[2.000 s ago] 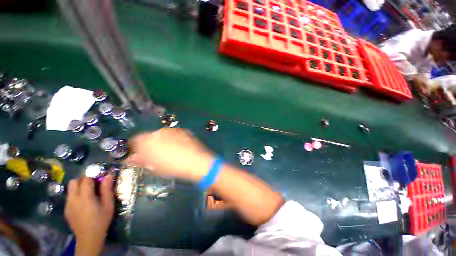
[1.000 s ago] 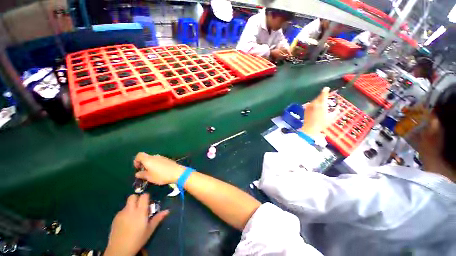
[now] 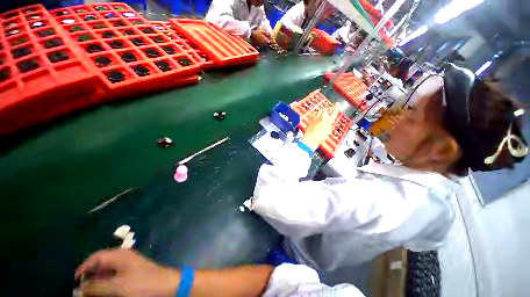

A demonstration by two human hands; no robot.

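Note:
My right hand (image 3: 119, 272), with a blue wristband, is low at the left near the bottom edge of the picture. Its fingers are curled over the dark green bench. A small pale bit shows under the fingertips, but I cannot tell what it is or whether it is held. My left hand is out of the picture. White scraps (image 3: 124, 235) lie on the bench just beyond my right hand.
Red compartment trays (image 3: 101, 83) with dark round parts stand at the far left. A pink piece (image 3: 181, 173), a thin stick (image 3: 203, 150) and small dark parts (image 3: 165, 141) lie on the bench. A neighbouring worker (image 3: 360, 203) reaches over a red tray beside a blue bin (image 3: 285, 118).
The view has swung right, so trays and bench items sit further left. My left hand has gone out of the picture. My right hand shows lower and further left.

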